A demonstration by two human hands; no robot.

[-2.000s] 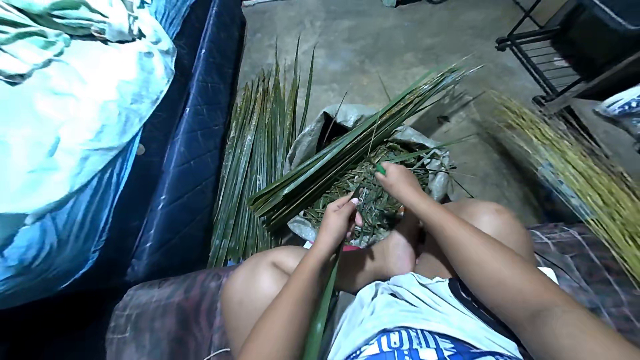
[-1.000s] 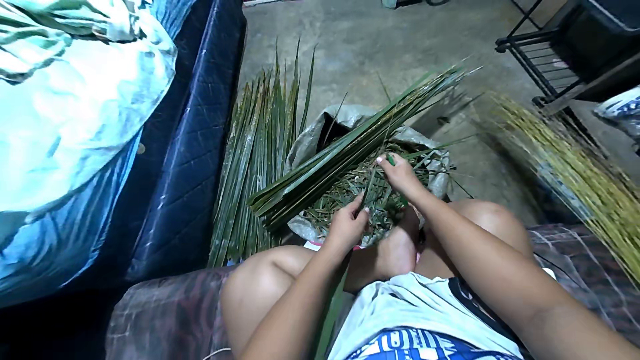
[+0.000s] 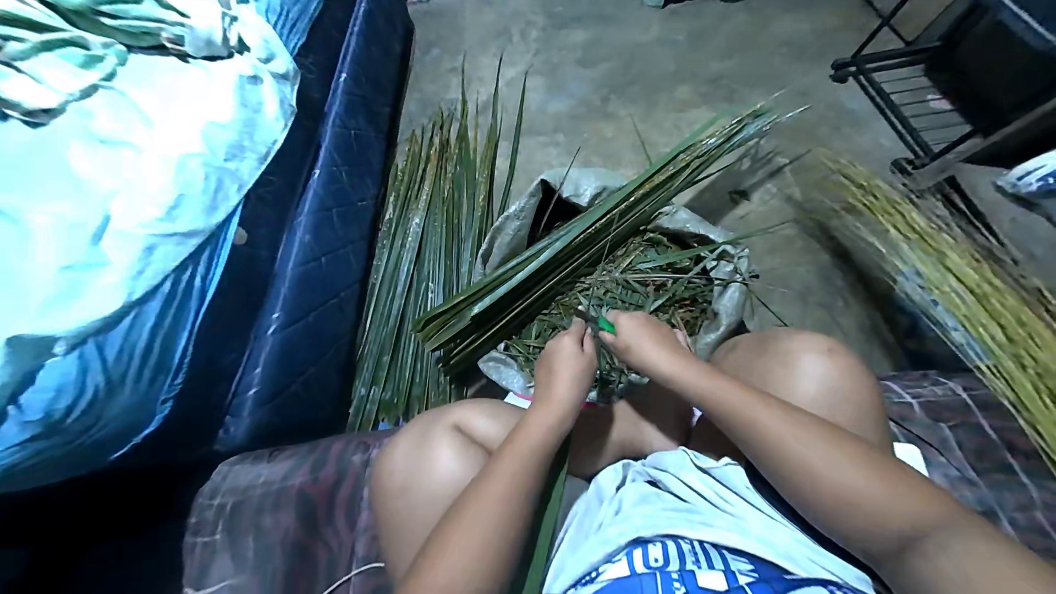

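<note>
My left hand [image 3: 567,363] is closed on a long green palm leaflet [image 3: 548,520], which trails down beside my forearm. Close to its fingertips, my right hand [image 3: 648,342] grips a small knife by its green handle [image 3: 606,325]; the short dark blade reaches toward the left hand's fingers. Below both hands is an open woven sack [image 3: 730,309] filled with leaf scraps [image 3: 652,280]. A bundle of long green palm leaflets [image 3: 577,247] lies slantwise across the sack's mouth.
More palm leaflets [image 3: 421,247] lie on the concrete floor [image 3: 643,74] beside a blue mattress [image 3: 305,247]. At right are a bundle of yellowish leaf ribs [image 3: 957,280] and a black metal rack [image 3: 916,99]. Beneath me is a cloth-covered seat [image 3: 280,511].
My right hand has come down and in from farther up over the sack, bringing the knife close to my left hand. The bundle across the sack stays in place.
</note>
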